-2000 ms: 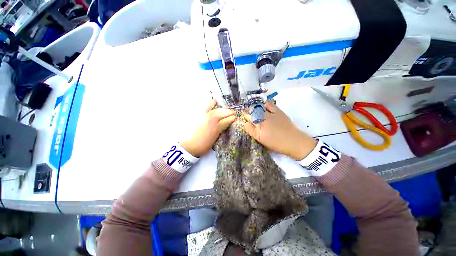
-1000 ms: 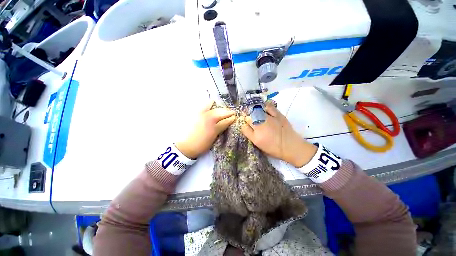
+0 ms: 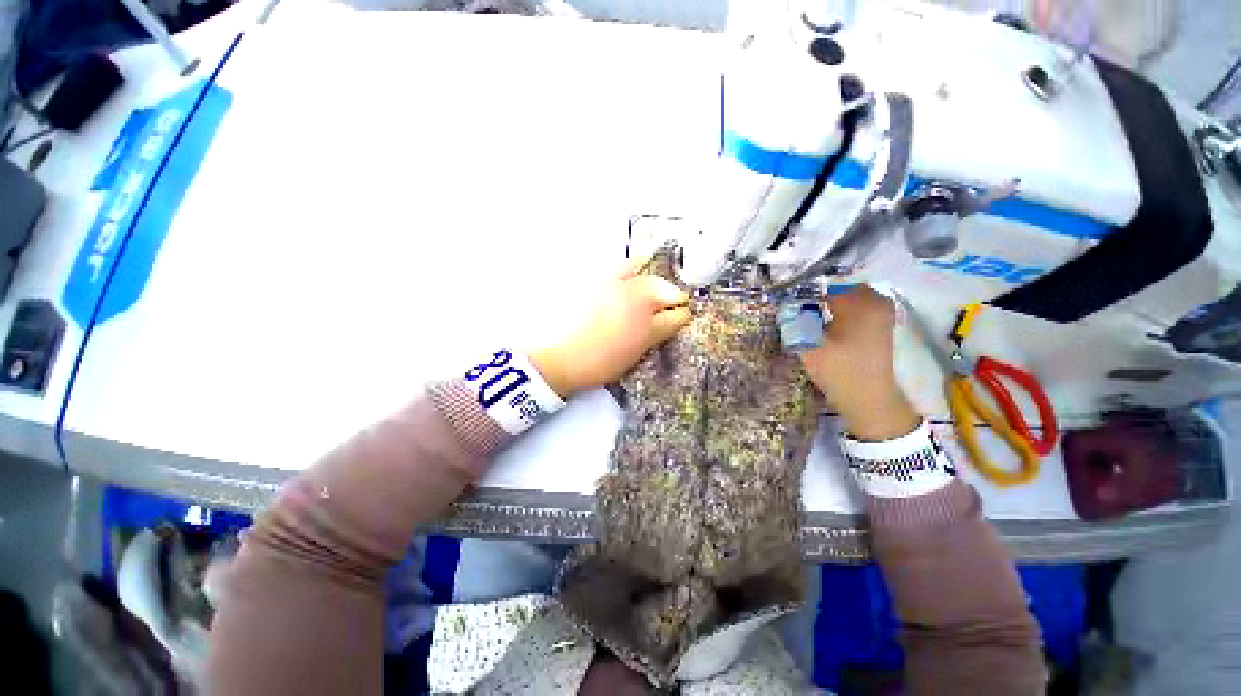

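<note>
A brown-grey speckled, nubby fabric piece (image 3: 708, 449) runs from under the needle area of the white sewing machine (image 3: 789, 123) down over the table edge. Its lower end is open like a tube, with white lining showing. My left hand (image 3: 613, 326) pinches its upper left edge, just left of the presser foot area. My right hand (image 3: 860, 360) is at its upper right edge, partly behind the round grey knob; its fingertips are hidden. The needle and presser foot are too blurred to tell apart.
Scissors with red and orange-yellow handles (image 3: 1000, 422) lie right of my right hand. A dark red tray or pincushion (image 3: 1123, 469) is at the right table edge. White speckled pieces (image 3: 476, 646) lie at my lap. Blue material (image 3: 1007, 598) shows below the table.
The view has shifted, so the machine sits further right. My hands have moved apart, and the fabric's upper part is spread wider between them.
</note>
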